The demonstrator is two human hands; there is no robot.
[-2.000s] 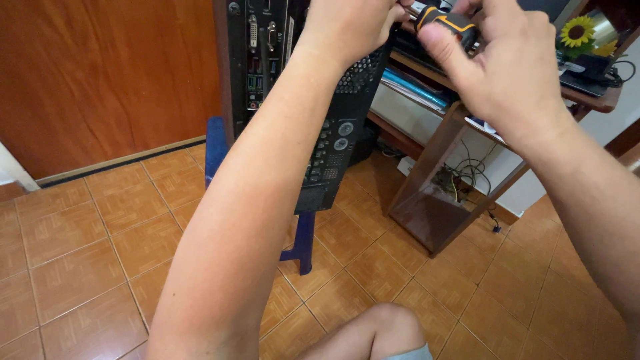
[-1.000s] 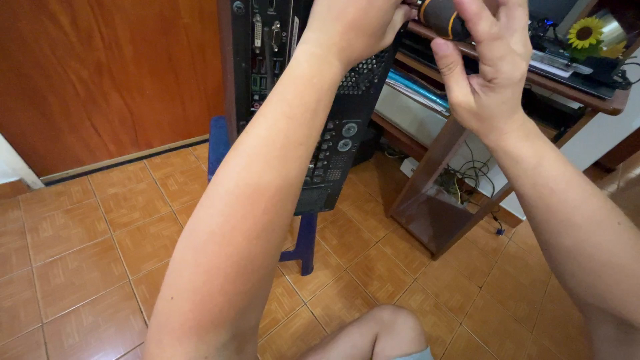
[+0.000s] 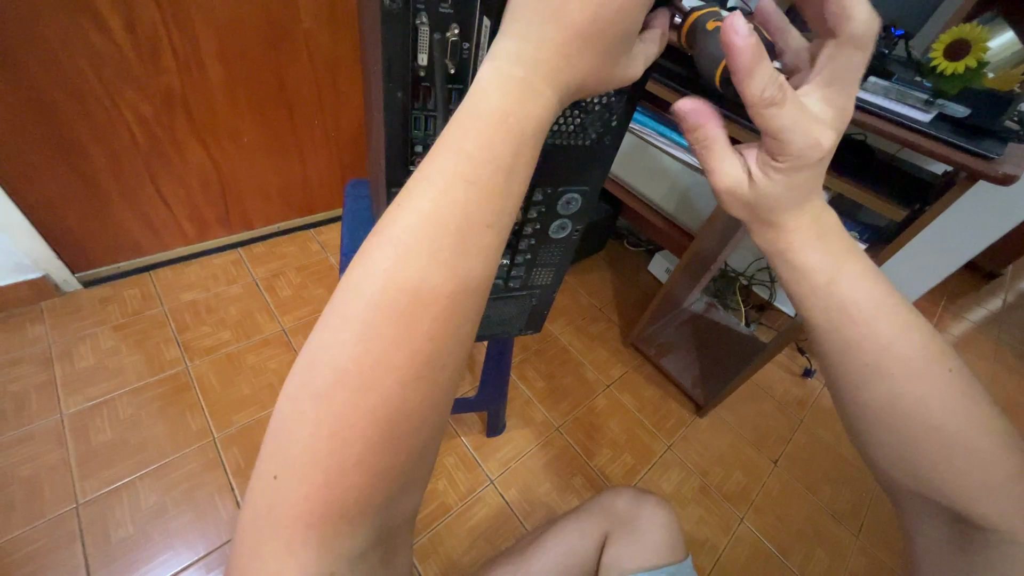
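Note:
A black computer tower stands upright with its rear ports and vent holes facing me. At the tower's upper right edge is my left hand, its fingertips near the metal front end of a screwdriver with a black and orange handle. The top of the frame cuts off that hand, so whether it grips the shaft cannot be told. My right hand is at the screwdriver's handle, palm turned up, with thumb and fingers spread; the farther fingers are partly hidden behind the handle.
Under the tower is a blue plastic stool. A wooden desk at the right holds a sunflower decoration, with papers on a shelf and tangled cables below. A wooden door is at the left, and my knee is at the bottom.
My right hand was closed around the screwdriver handle two seconds ago; its fingers have since spread. The left hand has stayed near the tower's upper edge.

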